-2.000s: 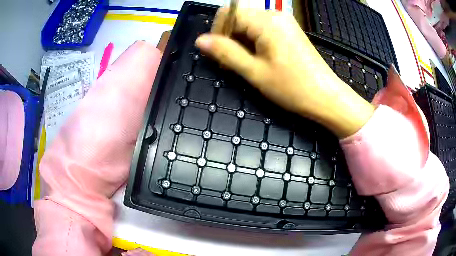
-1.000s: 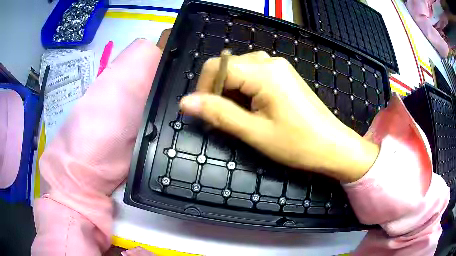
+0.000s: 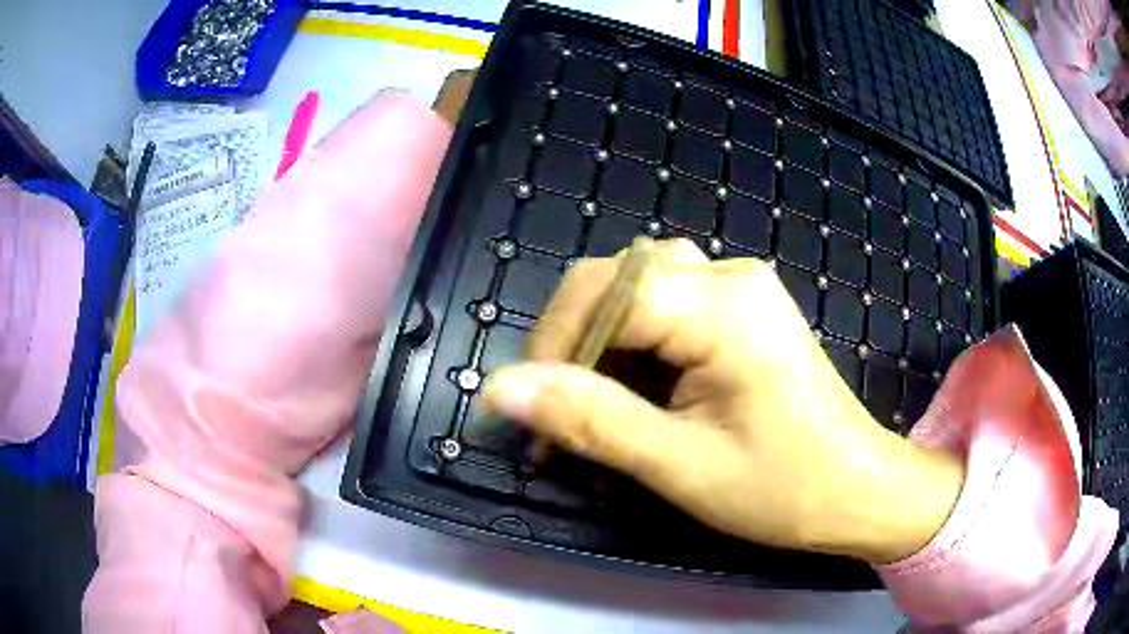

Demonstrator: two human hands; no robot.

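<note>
A black plastic tray point(image 3: 427, 359) with a grid of squares lies in front of me. Small silvery metal parts point(image 3: 488, 312) sit at the grid crossings. My right hand point(image 3: 731, 396) is over the lower middle of the tray. It holds a slim tan stick-like tool point(image 3: 615, 305) between thumb and fingers; the tool's lower end is hidden by the hand. My left hand is not in view; only the left pink sleeve point(image 3: 272, 322) shows, along the tray's left side.
A blue bin point(image 3: 256, 83) of loose silvery parts stands upper left. Below it lie a white printed paper point(image 3: 186, 223), a dark pen point(image 3: 142, 173) and a pink marker point(image 3: 297, 133). More black trays point(image 3: 910, 93) lie upper right and at the right edge point(image 3: 1106, 334). A pink sleeve of another person point(image 3: 1077, 56) shows top right.
My right hand with the tool has moved down the tray, from its top left to near the lower left rows. The view has shifted slightly, so the tray appears further right.
</note>
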